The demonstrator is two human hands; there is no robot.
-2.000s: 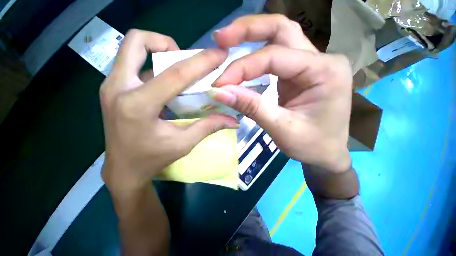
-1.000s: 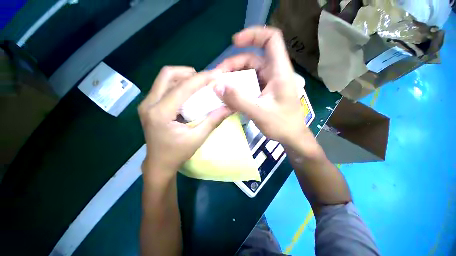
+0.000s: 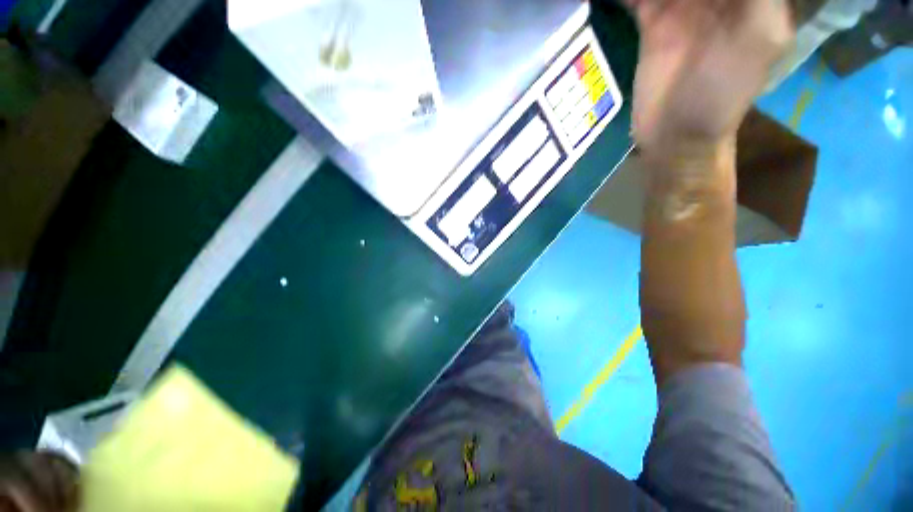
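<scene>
A white retail box [image 3: 340,65] stands on the metal pan of the bench scale [image 3: 501,175], cut off by the top edge. My right hand [image 3: 706,65] is blurred at the top, right of the scale and apart from the box; its fingers are unclear. My left hand [image 3: 38,485] is dark and mostly cut off at the bottom left corner. The pale yellow label sheet [image 3: 190,450] extends from it, its grip hidden. A white box with a dark slot-like mark [image 3: 85,420] lies just above that hand, partly behind the sheet.
Another white box [image 3: 165,110] lies on the dark green bench [image 3: 340,330] at upper left. A pale strip [image 3: 220,245] crosses the bench. An open brown carton [image 3: 771,180] is right of the bench edge, over the blue floor [image 3: 601,310]. My legs are below the bench edge.
The hands have parted. The box they held appears to be the one now on the scale. My left hand and the yellow sheet moved to bottom left; my right hand moved up and right. The view shifted.
</scene>
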